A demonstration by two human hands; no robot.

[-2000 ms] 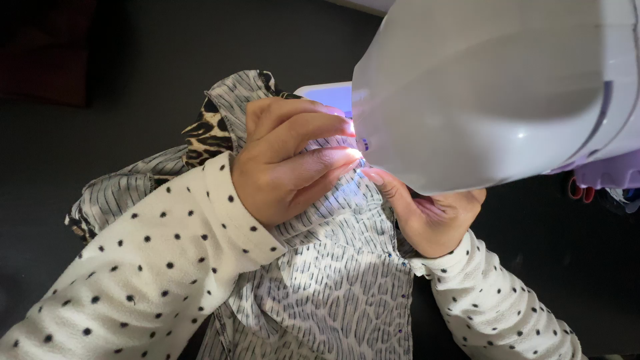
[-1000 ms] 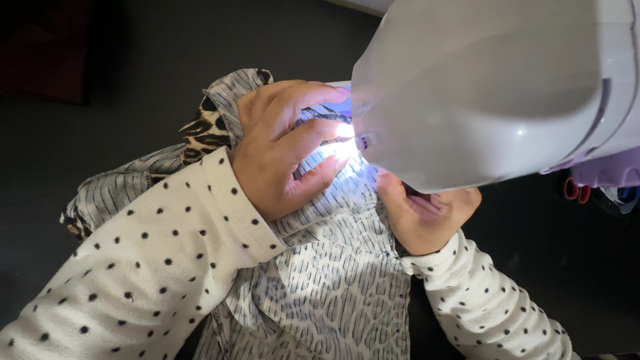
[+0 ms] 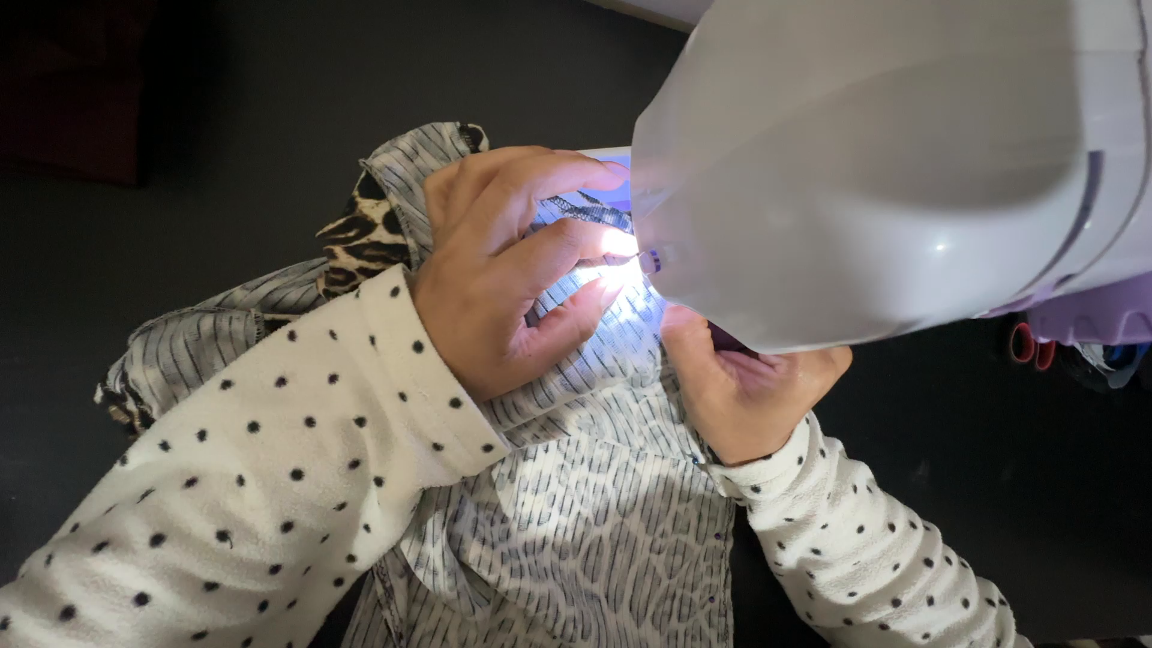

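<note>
Black-and-white patterned fabric point(image 3: 585, 513) runs under the head of a white sewing machine point(image 3: 864, 198), whose lamp lights the cloth. My left hand point(image 3: 522, 261) lies on the fabric left of the machine head, fingers spread, thumb and index finger close together by the lit spot. On the right, my right hand point(image 3: 747, 387) is at the fabric's edge, thumb on top; its other fingers are partly hidden by the machine head and cloth. The needle area is hidden. A leopard-print part point(image 3: 364, 234) of the cloth lies bunched beyond my left wrist.
The machine stands on a dark table point(image 3: 297, 72) and fills the upper right. Red-handled scissors point(image 3: 1030, 346) and other small items lie at the right edge, below a purple part point(image 3: 1093, 310) of the machine. A dark red thing point(image 3: 67, 99) is at the upper left.
The fingers of my left hand, bunched together at the machine head two seconds ago, are now spread over the fabric. My right hand has stayed nearly in place.
</note>
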